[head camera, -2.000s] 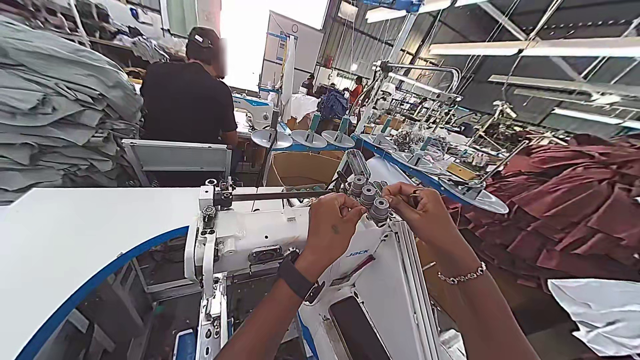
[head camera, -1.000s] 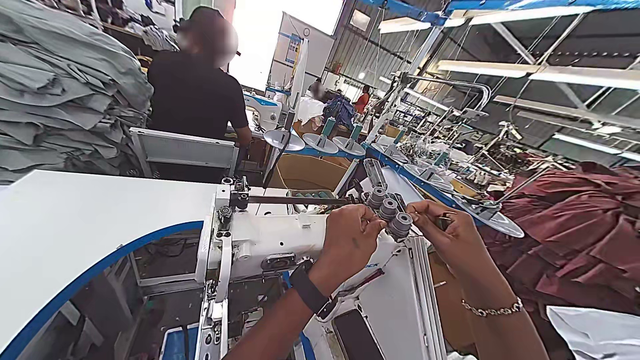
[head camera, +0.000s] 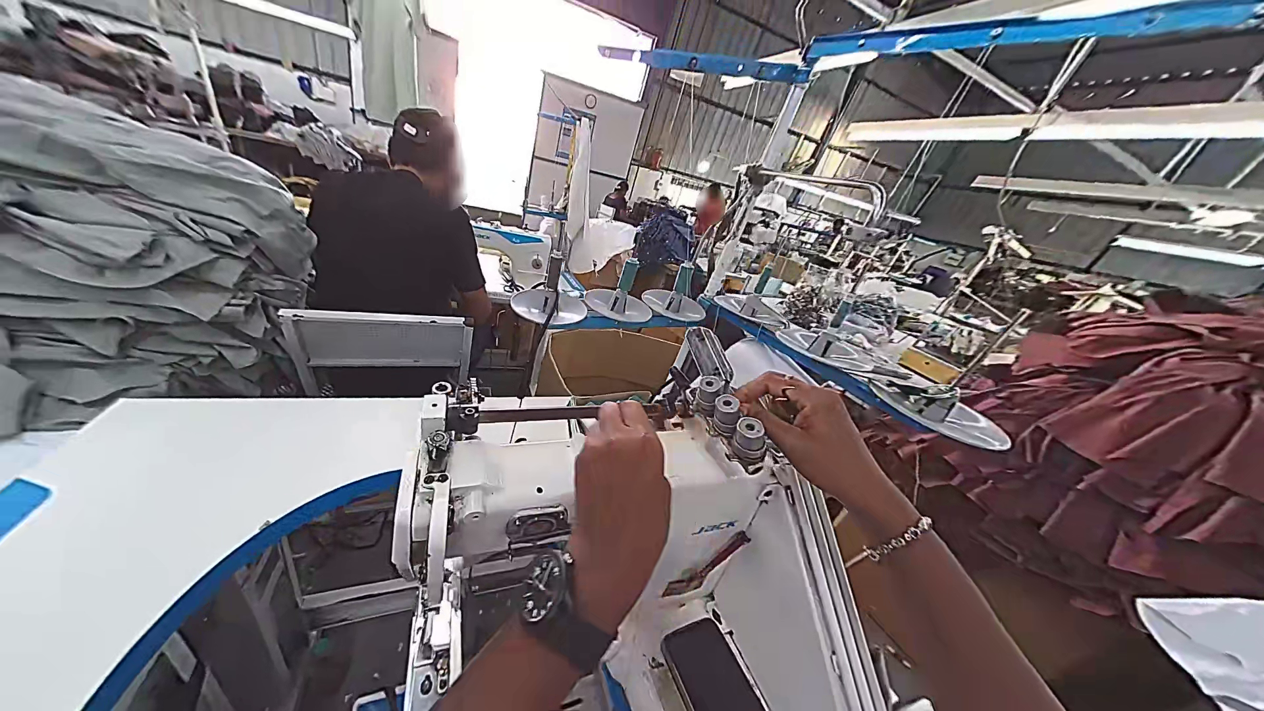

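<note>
A white Jack industrial sewing machine [head camera: 681, 474] fills the centre, with several thread tension knobs [head camera: 727, 413] in a row on top. My left hand [head camera: 622, 504], a watch at its wrist, is over the machine arm by the dark horizontal bar [head camera: 533, 414], left of the knobs; its fingertips are partly hidden, so a hold cannot be told. My right hand [head camera: 805, 430], with a ring and a bracelet, is at the right side of the knobs, thumb and forefinger close together. Any thread between them is too fine to make out. A dark phone-like object [head camera: 706, 667] lies low on the machine.
A white table with a blue edge [head camera: 247, 474] reaches left. Stacked grey fabric [head camera: 128, 267] stands behind it, and maroon fabric [head camera: 1145, 444] is heaped at right. Thread stand discs [head camera: 617, 305] rise beyond the machine. A person in black [head camera: 395, 242] sits ahead, near a metal chair back [head camera: 380, 341].
My left hand has moved left, away from the tension knobs, to the dark bar. My right hand remains close beside the knobs.
</note>
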